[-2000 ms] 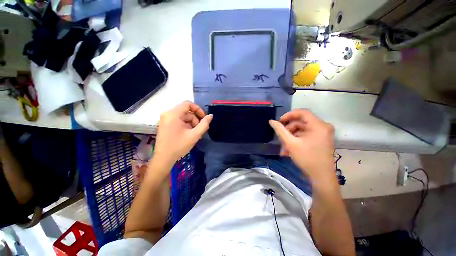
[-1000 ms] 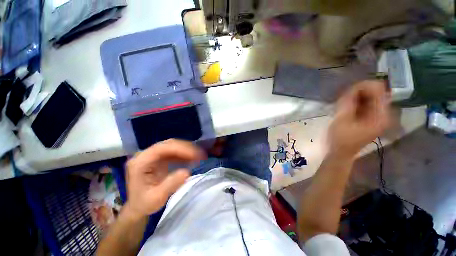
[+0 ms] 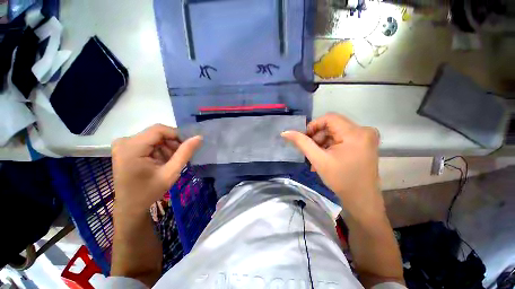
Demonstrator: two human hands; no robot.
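A grey fabric piece (image 3: 243, 140) is held flat by its two ends over the lower half of the sewing template (image 3: 234, 68). My left hand (image 3: 155, 161) pinches its left end between thumb and fingers. My right hand (image 3: 339, 152) pinches its right end. The piece covers most of the dark flap piece (image 3: 206, 117), whose dark top edge shows just above it. The red strip (image 3: 243, 108) lies above that edge, near the template fold. The template is open, its upper half with the slot lying away from me and cut off by the top edge.
A stack of dark flap pieces (image 3: 89, 87) lies left of the template, beside black and white scraps (image 3: 48, 48). Grey fabric pieces (image 3: 463, 107) lie at the right. The lit machine bed with a yellow patch (image 3: 334, 59) is right of the template. A blue basket (image 3: 84, 197) stands below left.
My right hand has come back from the far right, and both hands now hold a grey fabric piece over the dark flap piece. The view has shifted back toward the template.
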